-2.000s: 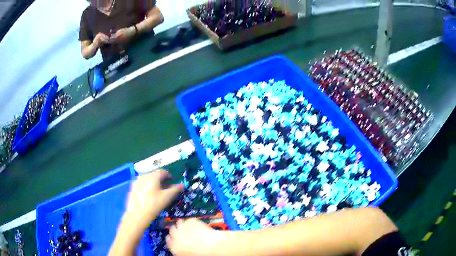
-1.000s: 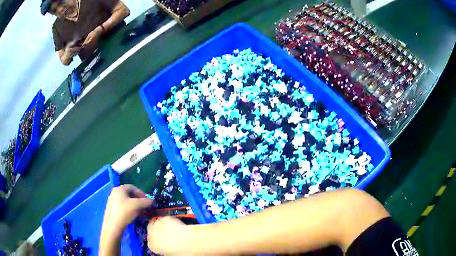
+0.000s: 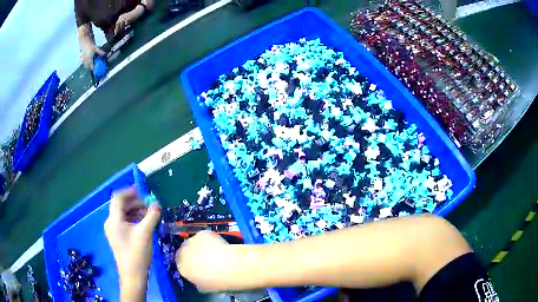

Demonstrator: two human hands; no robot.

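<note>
My left hand (image 3: 131,236) is raised over the right edge of the left blue tray, blurred. A small turquoise part (image 3: 151,199) shows between its thumb and fingers. My right hand (image 3: 203,259) lies low over the dark small parts (image 3: 171,253) between the two bins. Its fingers are curled and hidden, so what it holds cannot be told. An orange-and-black utility knife (image 3: 221,226) lies just behind it. The large blue bin (image 3: 206,144) holds turquoise, white, black and a few pink cross-shaped parts (image 3: 318,135).
The left blue tray (image 3: 100,206) holds a cluster of dark parts (image 3: 79,274). A clear tray of dark red and silver components (image 3: 442,71) is at the right. Across the green bench, a person's hand (image 3: 91,56) is at a blue object (image 3: 99,68). Another blue tray (image 3: 36,121) is far left.
My left hand has moved away from the loose parts to above the left tray's edge, and a turquoise part now shows in it. The opposite person's hand has reached the blue object. The view has shifted.
</note>
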